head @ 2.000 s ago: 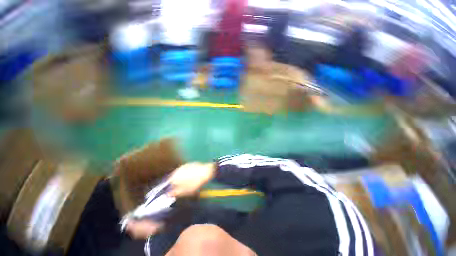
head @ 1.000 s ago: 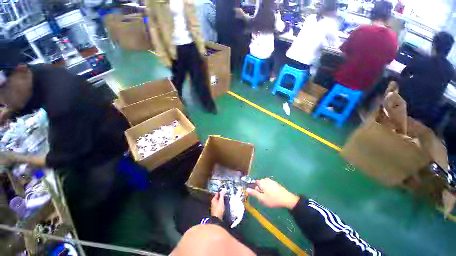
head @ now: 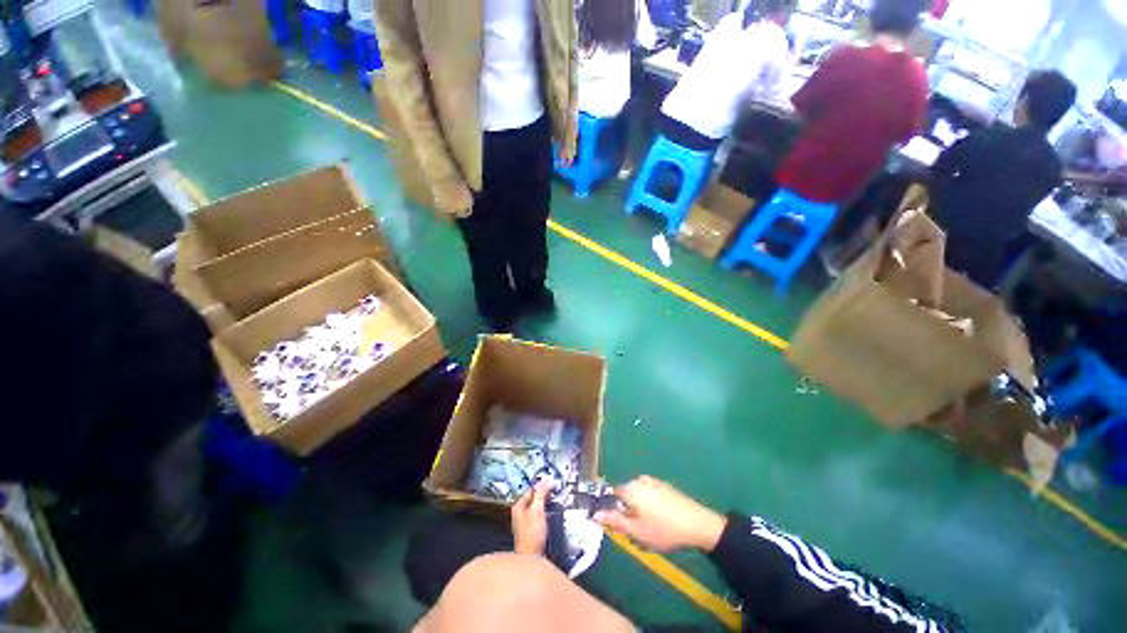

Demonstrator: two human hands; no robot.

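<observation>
My left hand and my right hand are close together at the near edge of an open carton. My right hand grips a small dark thing, too small and blurred to name surely. My left hand holds its left side. A crumpled white piece, perhaps a cloth, hangs below it between the hands. The carton holds silvery or clear pieces in its bottom.
A neighbouring carton with small white-and-dark parts stands left. A person stands beyond the cartons. A person in dark clothes is close at left. A large carton stands right. Seated workers on blue stools line the back.
The view has steadied and turned slightly. The standing person is nearer and more upright. The dark-clothed person at left has shifted towards the picture's edge. My hands stay together on the small thing.
</observation>
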